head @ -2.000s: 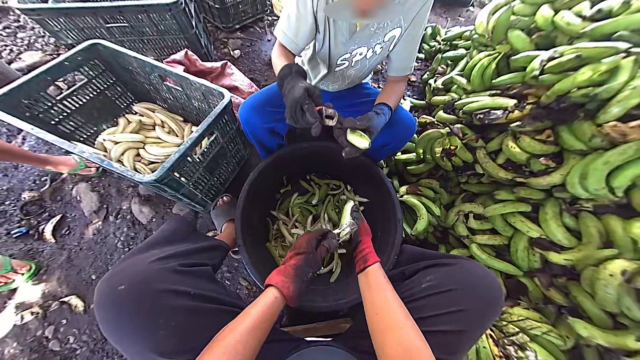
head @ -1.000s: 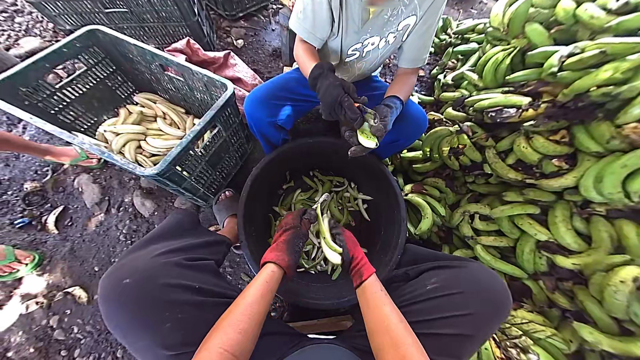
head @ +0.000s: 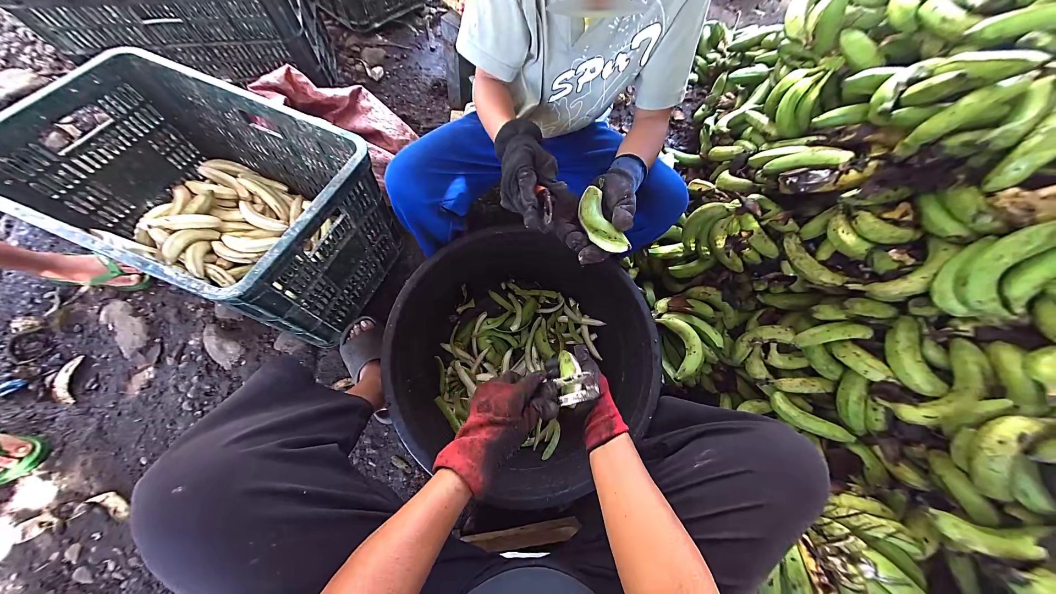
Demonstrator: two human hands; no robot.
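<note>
Over a round black tub (head: 524, 487), my left hand (head: 495, 425), in a red and black glove, grips a metal peeler (head: 575, 388). The peeler lies across a partly peeled green banana (head: 568, 365), which my right hand (head: 596, 400), gloved the same way, holds by its far side. Strips of green banana peel (head: 503, 338) lie in the tub below both hands. Across the tub, a person in dark gloves holds a partly peeled banana (head: 601, 221) in one hand and a small tool with an orange part, mostly hidden, in the other.
A green plastic crate (head: 322, 214) with peeled bananas (head: 227, 219) stands at left, beside a reddish sack (head: 338, 107). More dark crates (head: 173, 37) are behind it. Green bananas (head: 874, 330) are heaped along the right. Another person's sandalled feet show at far left.
A second ago my hands were apart around a pale, partly peeled banana; now they are close together with the peeler on a banana. The other person's hands have moved apart.
</note>
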